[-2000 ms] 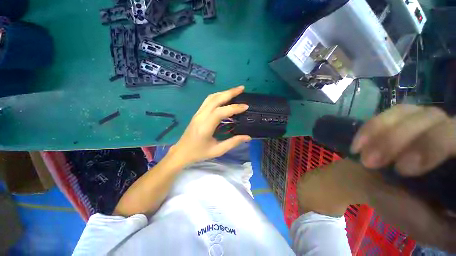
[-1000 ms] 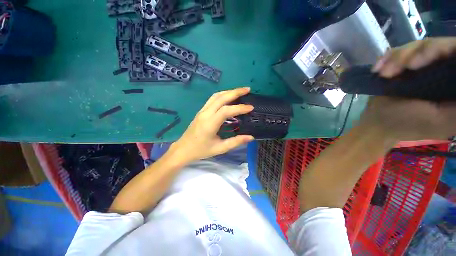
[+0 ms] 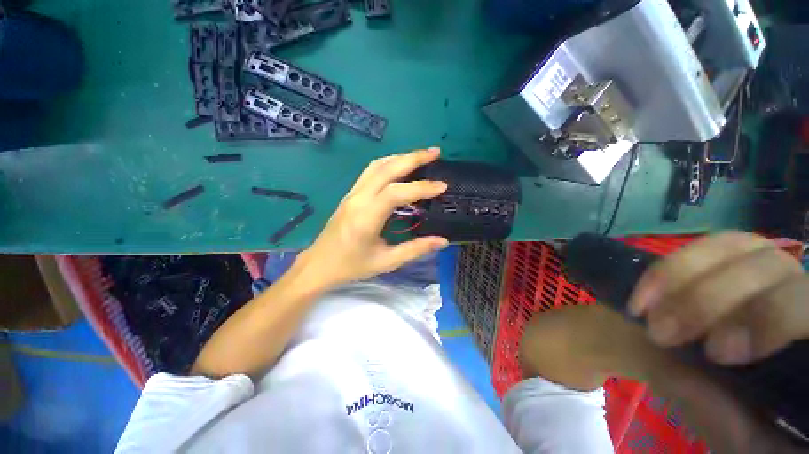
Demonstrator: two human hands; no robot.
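A black mesh speaker body (image 3: 479, 191) lies on its side at the bench's near edge. A black strip panel (image 3: 475, 207) with a row of holes lies along it. My left hand (image 3: 377, 217) holds the body's left end, fingers above and thumb below. Red and white lead wires (image 3: 406, 217) show at that end. My right hand (image 3: 710, 297), blurred, grips the black electric screwdriver (image 3: 612, 262) to the right of the body. The screwdriver's front end is apart from the body. I cannot make out its tip.
A silver screw feeder (image 3: 621, 75) stands at the right. Strip panels (image 3: 293, 78) lie piled at the back left, with thin black strips (image 3: 279, 193) nearer. Dark blue bodies (image 3: 40, 62) stand at the left. Below are a parts bin (image 3: 106, 310) and a red crate (image 3: 532, 301).
My right hand and the screwdriver were at the screw feeder's front one second ago and are now lower, away from it. My left hand still holds the speaker body in nearly the same place.
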